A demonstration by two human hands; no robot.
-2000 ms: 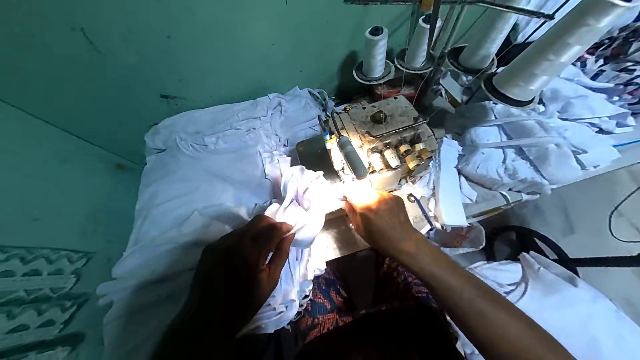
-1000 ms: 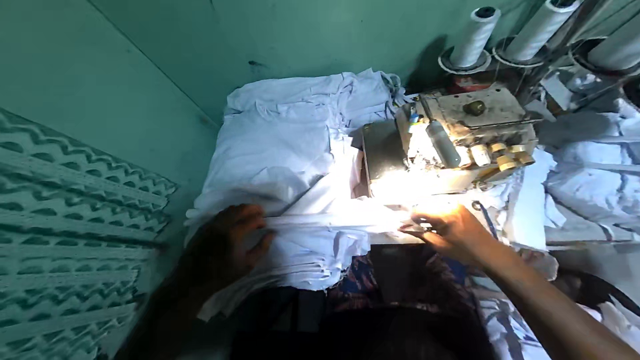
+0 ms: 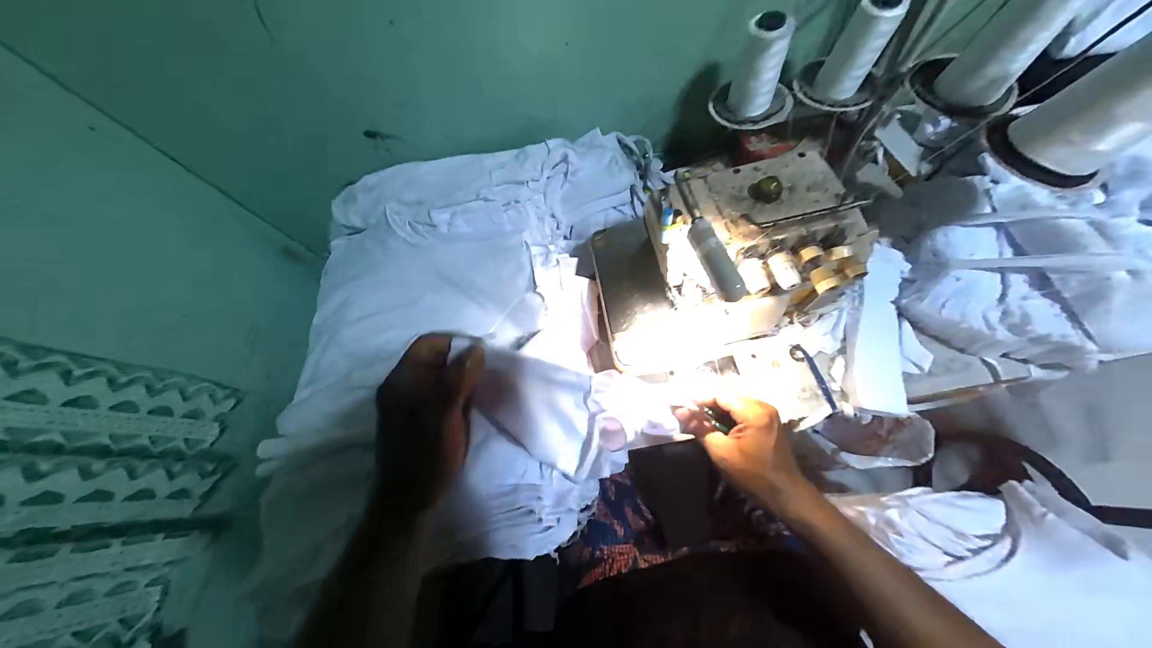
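A white fabric piece (image 3: 540, 409) stretches from my left hand (image 3: 427, 418) to the brightly lit needle area of an overlock sewing machine (image 3: 765, 216). My left hand pinches its left end between thumb and fingers. At the machine's front edge, my right hand (image 3: 742, 441) has its fingertips on the fabric's right end, with a small dark tool, perhaps thread snips, partly hidden in the fingers. Glare hides the presser foot and needle. Under and behind my left hand lies a heap of white garments (image 3: 432, 261).
White thread cones (image 3: 760, 72) stand behind the machine at the back right. Bundled white fabric (image 3: 999, 288) lies right of it, and more white cloth (image 3: 1035, 558) is at the lower right. A green wall (image 3: 225, 117) borders the heap. A blue-handled tool (image 3: 814, 378) rests on the machine bed.
My left hand has lifted the fabric's left end off the heap, where it lay stretched a second ago. My right hand stays by the machine's front. The view has shifted.
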